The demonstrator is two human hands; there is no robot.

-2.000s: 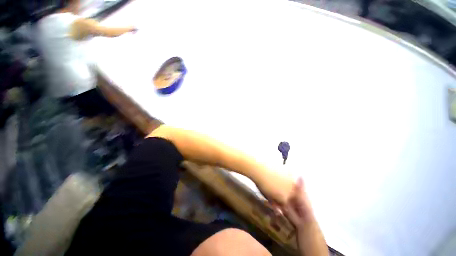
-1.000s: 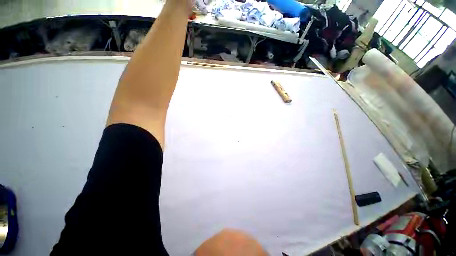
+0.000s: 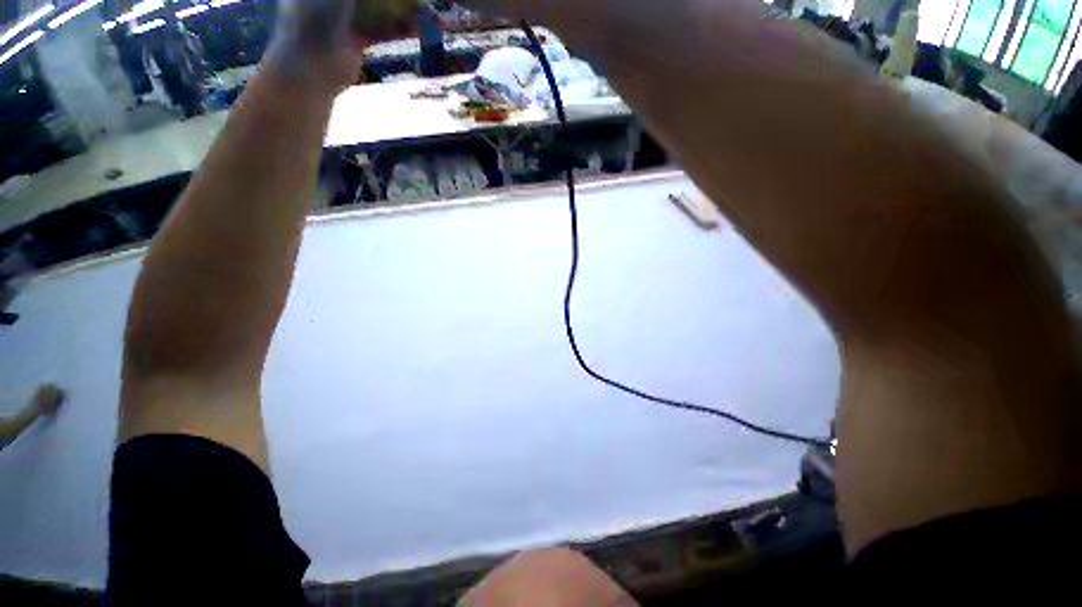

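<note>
A broad white fabric lay [image 3: 498,403] spreads in front of me. A black power cable [image 3: 571,261] hangs from the top edge, crosses in front of the lay and runs right to a dark machine part [image 3: 819,472], partly hidden by my right arm. Both my arms are raised. My left hand [image 3: 338,14] is blurred and cut off by the top edge, beside a dark yellowish thing [image 3: 387,17] that I cannot identify. My right hand [image 3: 504,7] is barely in the picture at the top edge, near the cable's upper end. Neither hand's grip is clear.
Another person's hand [image 3: 48,401] rests on the lay at the left. A tan oblong block [image 3: 694,212] lies near its far edge. Behind stands another table [image 3: 392,113] with pale cloth and small red items. A pale roll [image 3: 985,131] is at the upper right.
The view has swung to the far side of the lay. Both arms are now raised, and the black cable has come into view, while the yardstick and black block are no longer visible.
</note>
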